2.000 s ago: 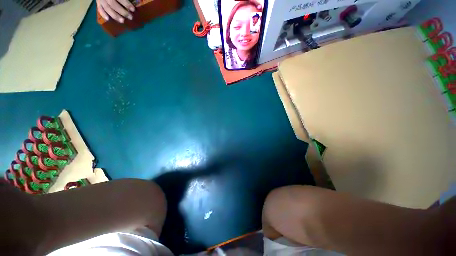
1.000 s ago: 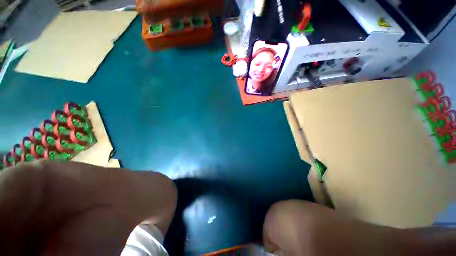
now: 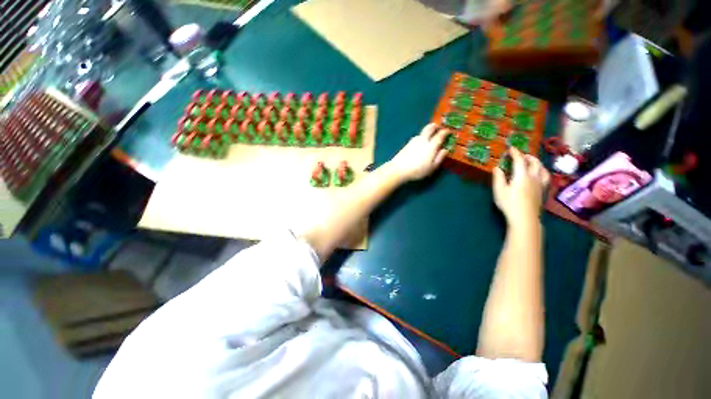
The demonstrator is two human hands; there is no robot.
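An orange-red fixture (image 3: 493, 125) with green circuit boards in its pockets lies on the dark green tabletop. My left hand (image 3: 425, 153) is at its front left corner, fingers on a green board there. My right hand (image 3: 521, 181) is at its front right corner, fingertips closed on a small green board. Rows of boards with red loops (image 3: 273, 119) stand on a tan cardboard sheet (image 3: 226, 195) to the left. Two more loop boards (image 3: 331, 173) stand apart near the sheet's right side.
A second orange fixture (image 3: 546, 33) is at the back right. A smartphone (image 3: 604, 185) leans by the white instrument (image 3: 670, 222). Cardboard (image 3: 655, 319) lies at the right, another sheet (image 3: 382, 31) at the back. Stacked loop boards (image 3: 47, 144) are at far left.
The view has swung left. My hands, out of sight earlier, now show at a filled fixture near me. The near fixture and the two separate loop boards are now in view.
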